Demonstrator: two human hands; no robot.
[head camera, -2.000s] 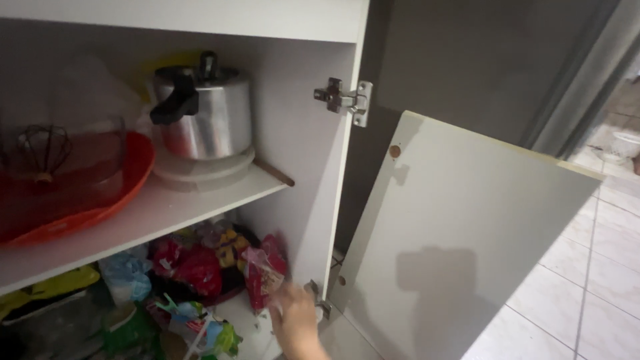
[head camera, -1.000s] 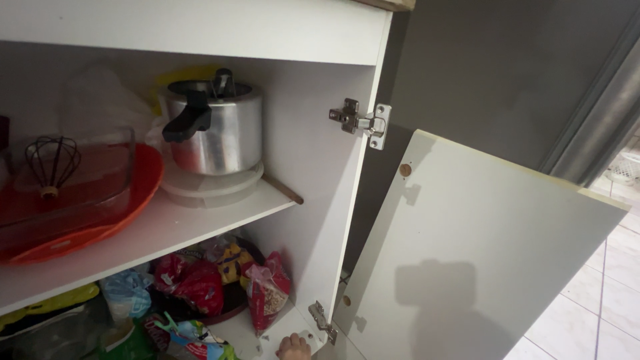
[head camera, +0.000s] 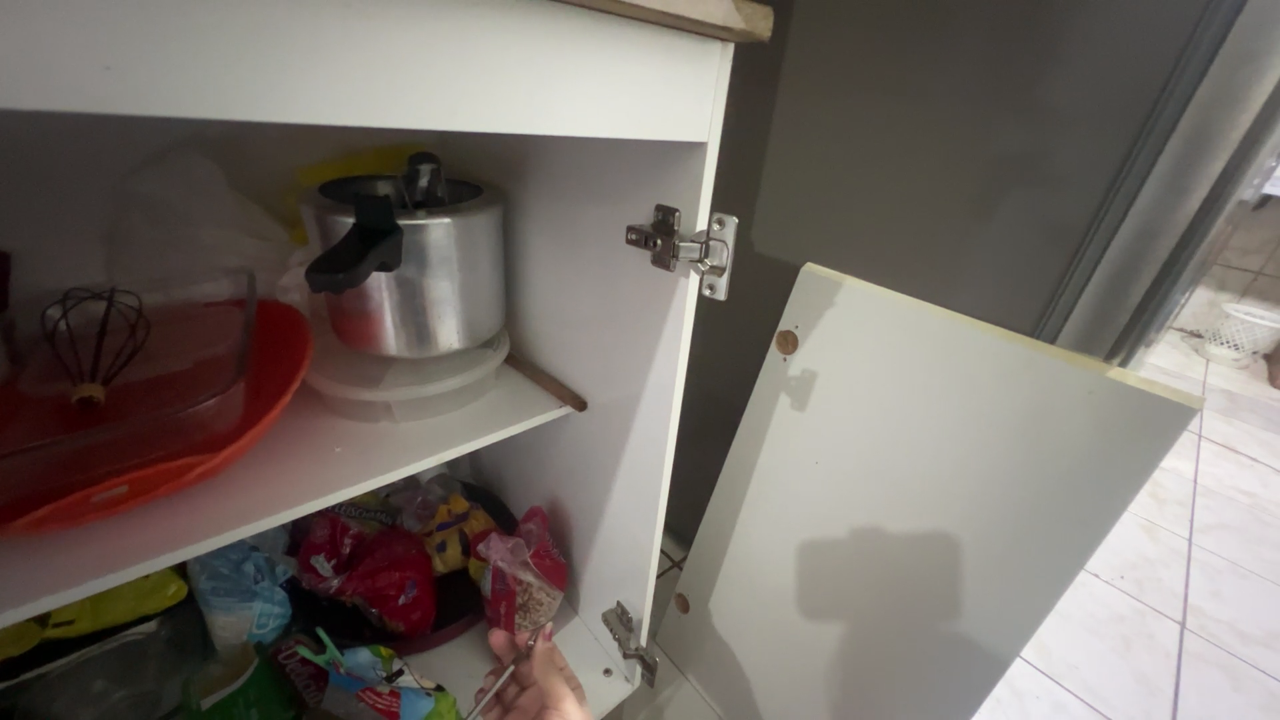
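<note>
My right hand (head camera: 535, 675) is at the bottom centre, its fingers closed around a thin metal rod (head camera: 495, 692) that slants down to the left. Just above the fingertips lies a red and clear plastic food bag (head camera: 525, 575). Right of the hand, a metal hinge (head camera: 630, 642) sits low on the cabinet's side panel (head camera: 600, 300); a second hinge (head camera: 685, 250) is higher up, with its arm sticking out past the edge. A white cabinet door (head camera: 930, 460), detached from both hinges, leans beside the cabinet, a round cup hole near each hinge's height. My left hand is out of view.
The shelf (head camera: 400, 450) holds a pressure cooker (head camera: 420, 270) on a lidded plastic container (head camera: 410, 380), and a red tray (head camera: 285, 370) with a glass dish and whisk (head camera: 95, 345). Packaged food fills the lower compartment. A dark grey panel (head camera: 900, 150) stands behind the door.
My right hand was near the lower hinge and the food bag two seconds ago, then lower down; now it shows again with the metal rod in its fingers.
</note>
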